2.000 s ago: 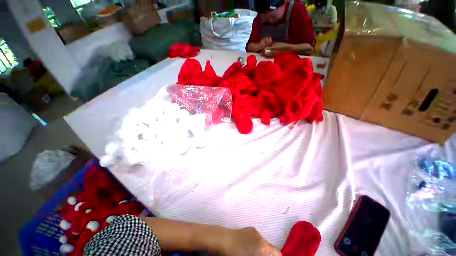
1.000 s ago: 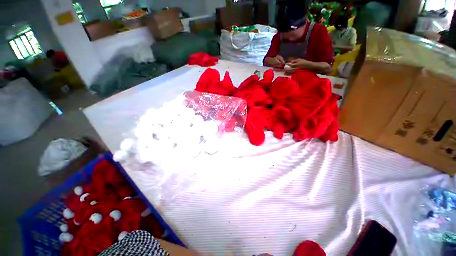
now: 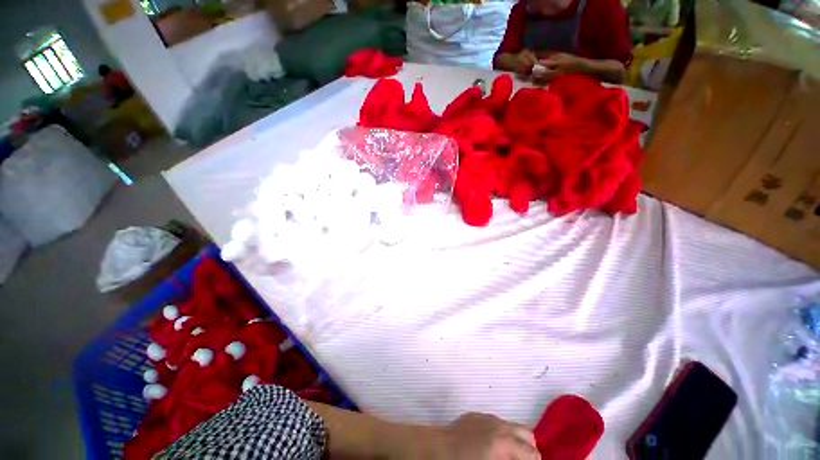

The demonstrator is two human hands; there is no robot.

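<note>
A red plush piece lies at the bottom edge of the picture, its rounded end on the white cloth. My left hand is at the piece's left side, with its fingertips against the red fabric; its lower part is cut off by the edge. A checkered sleeve covers my left forearm. My right hand is not in view. No needle or thread can be made out.
White pom-poms in a clear bag lie left on the table. A heap of red pieces lies behind. A blue basket holds red pieces with white balls. A phone, a cardboard box and plastic bags are right. A person sits opposite.
The camera view has shifted. My left hand and the red piece were mostly below the picture's edge a second ago and now show more.
</note>
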